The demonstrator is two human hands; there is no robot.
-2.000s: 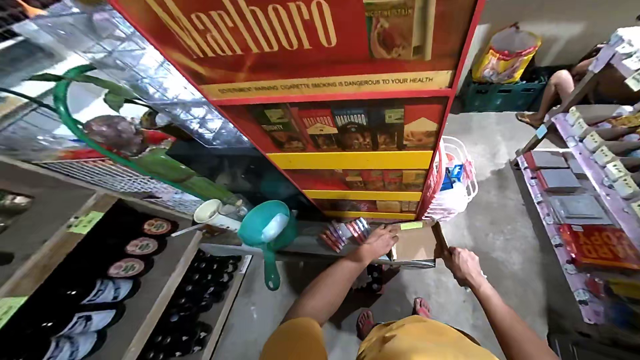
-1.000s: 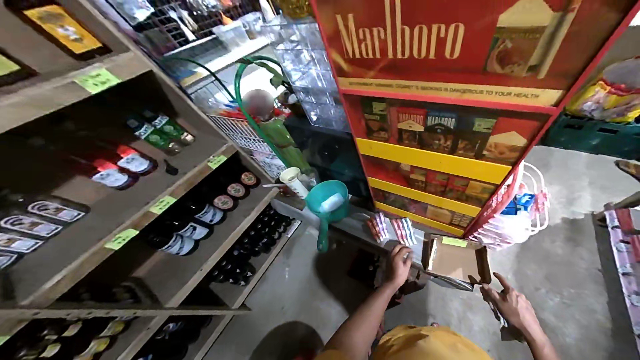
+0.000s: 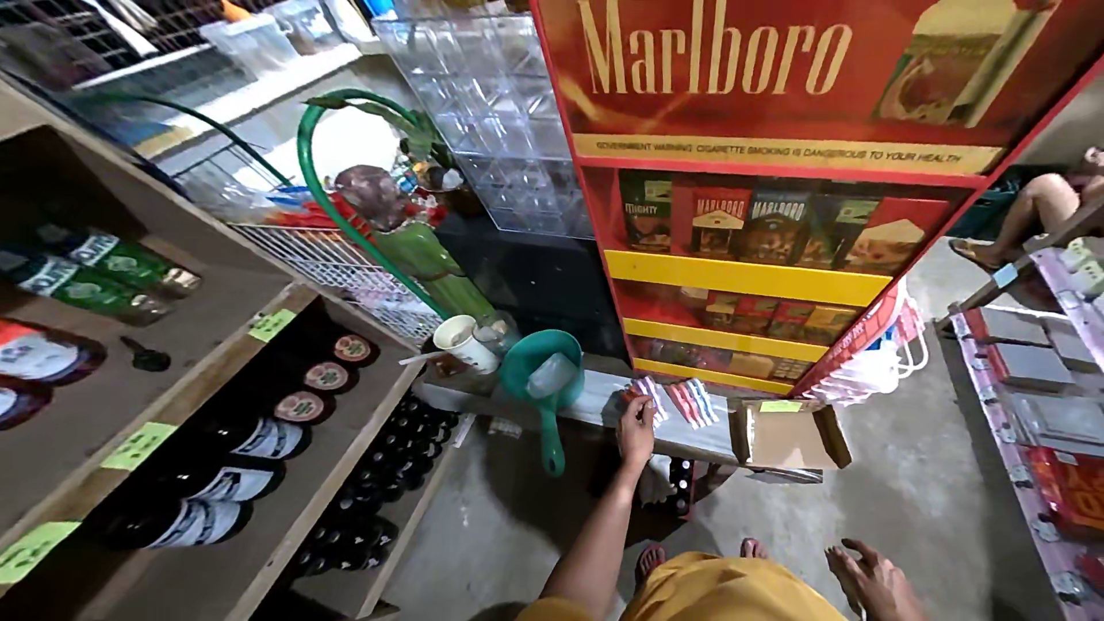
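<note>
On a narrow grey ledge below the cigarette cabinet lie two groups of small striped packets. My left hand [image 3: 636,431] touches the left group [image 3: 649,398], its fingertips bent onto it; whether it grips a packet is not plain. Just beside it is the other group, the red, white and blue striped packets [image 3: 693,403]. Farther right an open cardboard box [image 3: 792,435] with a small green tag rests at the ledge's end. My right hand [image 3: 867,576] hangs over the floor below the box, fingers apart, holding nothing. A teal plastic dipper [image 3: 542,369] with something whitish inside stands left.
The red cigarette cabinet [image 3: 750,269] rises behind the ledge. A paper cup [image 3: 467,343] stands left of the dipper. Wooden shelves of bottles [image 3: 216,519] fill the left. White plastic bags [image 3: 862,369] hang at the cabinet's right side. Another person's leg [image 3: 1035,211] shows by a table at right.
My right hand has let go of the cardboard box and moved down away from it. My left hand has moved left from the box's side to the striped packets.
</note>
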